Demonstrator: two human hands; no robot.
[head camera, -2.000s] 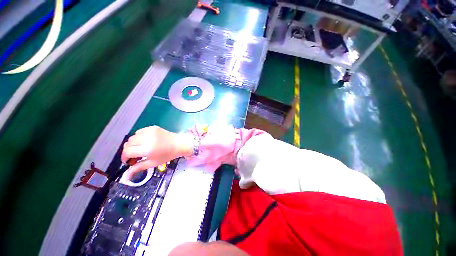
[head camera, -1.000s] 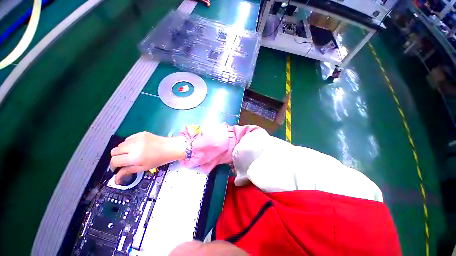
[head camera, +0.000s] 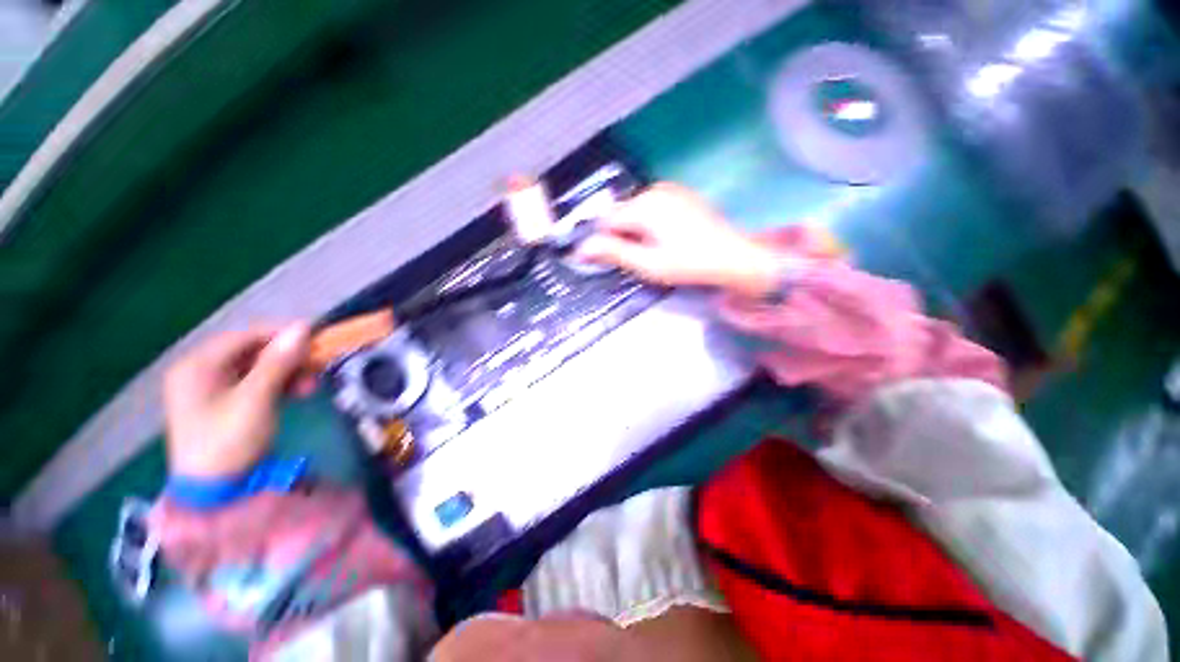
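The open laptop base lies tilted across the bench, its board partly covered and blurred. A dark bar with copper-coloured parts, apparently a heat pipe, spans the board. My left hand, with a blue wrist band, pinches its orange-copper left end above the left fan. My right hand is at the bar's right end with its fingertips closed on it, near the upper right of the base; blur hides the exact grip. The right fan cannot be made out clearly.
A grey tape roll lies to the right on the green bench. Shiny clear trays are at the upper right. A grey ribbed strip runs behind the laptop. A small white-and-black part is at the far left.
The view has turned left, bringing my left hand and the laptop's left side into view. The dark bar now lies between my hands. My right hand has left the right fan's opening.
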